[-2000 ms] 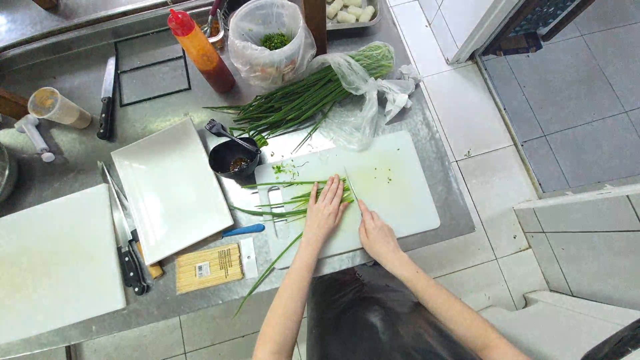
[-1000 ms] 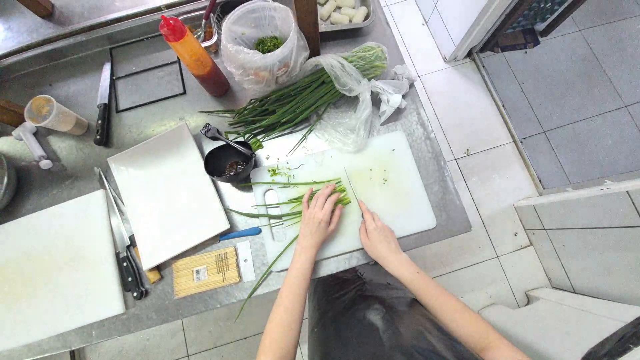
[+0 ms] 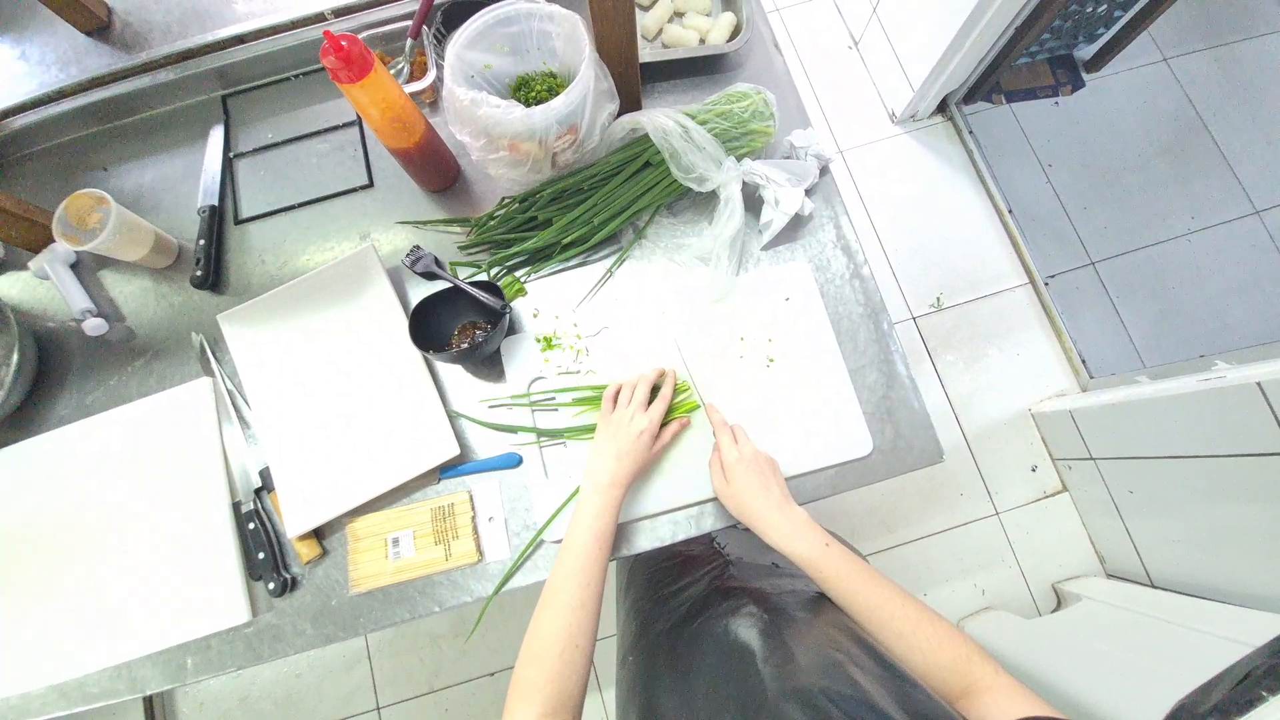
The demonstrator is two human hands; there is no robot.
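My left hand (image 3: 640, 425) presses a small bunch of green onions (image 3: 570, 412) onto a white cutting board (image 3: 800, 400), its fingertips near the pale cut ends. My right hand (image 3: 745, 470) grips a knife (image 3: 692, 372), seen nearly edge-on, with the blade just right of those ends. Small green bits (image 3: 548, 343) lie on the board above the bunch, with a few more to the right of the blade. One long green leaf (image 3: 520, 560) hangs over the counter's front edge. A larger bunch of green onions (image 3: 590, 215), partly in a clear plastic bag, rests behind the board.
Left of the board are a black bowl (image 3: 450, 325) with a brush, a white square plate (image 3: 340, 390), a blue-handled tool (image 3: 480, 466), a pack of wooden skewers (image 3: 415, 543) and knives (image 3: 262, 545). A sauce bottle (image 3: 400, 120) and a bag-lined container (image 3: 530, 90) stand behind.
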